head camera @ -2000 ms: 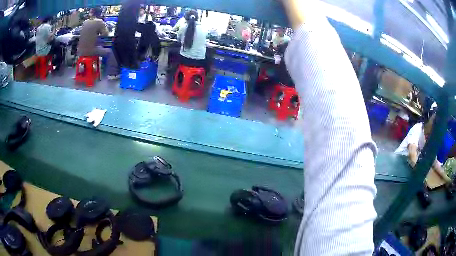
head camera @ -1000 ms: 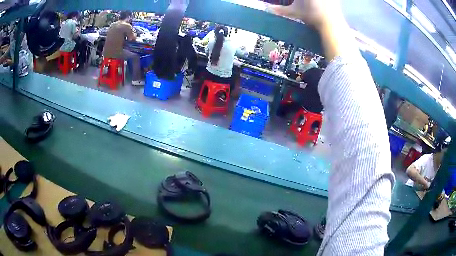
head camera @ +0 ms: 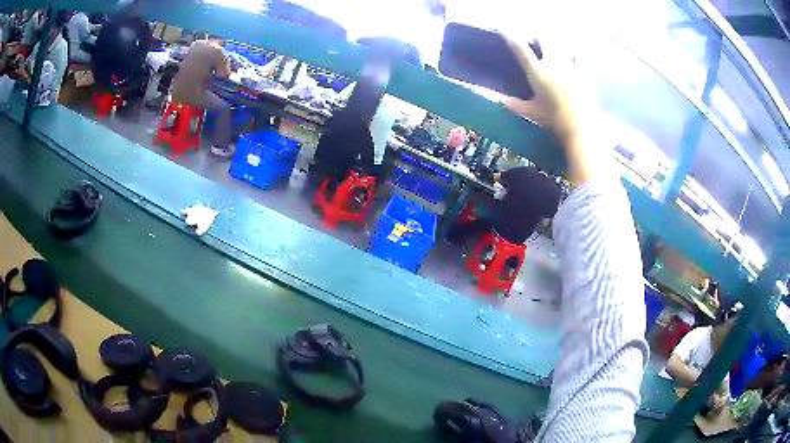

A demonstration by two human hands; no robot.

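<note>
My right hand (head camera: 547, 93) is raised at the top, at the green overhead rail (head camera: 416, 82), on a striped light sleeve. Its fingers and thumb grip the right end of a dark flat rectangular object (head camera: 485, 59), perhaps a phone; glare blurs this area. My left hand is not in view. Black headphones (head camera: 320, 365) lie on the green bench (head camera: 208, 298). Another pair (head camera: 472, 421) is cut off by the bottom edge, and one more (head camera: 75, 208) lies at the left. Several headphones with round cups (head camera: 184, 368) lie grouped on tan cardboard (head camera: 87, 320) at the lower left.
A raised teal ledge (head camera: 346, 298) runs behind the bench, with a white scrap (head camera: 200, 218) on it. Beyond are seated people, red stools (head camera: 179, 128) and blue crates (head camera: 404, 234). A green post (head camera: 736, 346) slants at the right, near a person in white (head camera: 693, 355).
My right hand now grips the dark rectangular object, which did not show before. The view has shifted and tilted, so the bench headphones appear lower than two seconds ago.
</note>
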